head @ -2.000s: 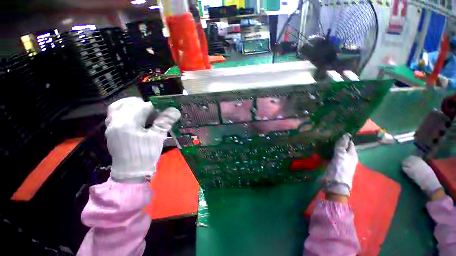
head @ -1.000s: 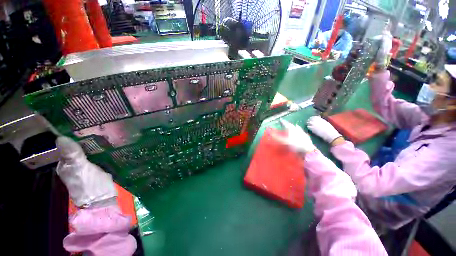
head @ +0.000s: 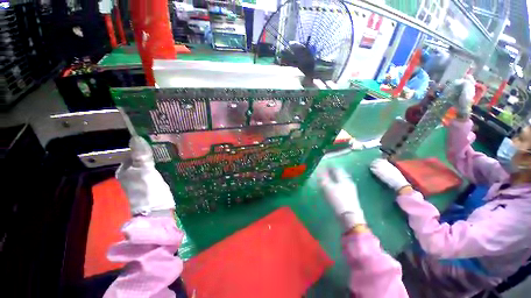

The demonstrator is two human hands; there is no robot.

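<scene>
A large green circuit board (head: 233,145) stands tilted up over the green bench, its solder side facing me. A small red-orange patch (head: 294,171) is near its lower right edge. My left hand (head: 142,180), in a white glove, holds the board's left edge. My right hand (head: 339,189), also gloved and somewhat blurred, is off the board at its lower right, over the bench, with nothing visible in it. A red-orange foam pad (head: 262,256) lies on the bench in front of the board, below its lower edge.
A co-worker (head: 466,215) in pink at the right holds another board (head: 428,105) upright near a second red-orange pad (head: 428,176). A black box with red-orange lining (head: 108,227) is at the left. A large fan (head: 308,41) and a red-wrapped post (head: 152,35) stand behind.
My right hand has let go of the board's right side. The foam pad has moved left, from beside the board to in front of it. My left hand still holds the left edge.
</scene>
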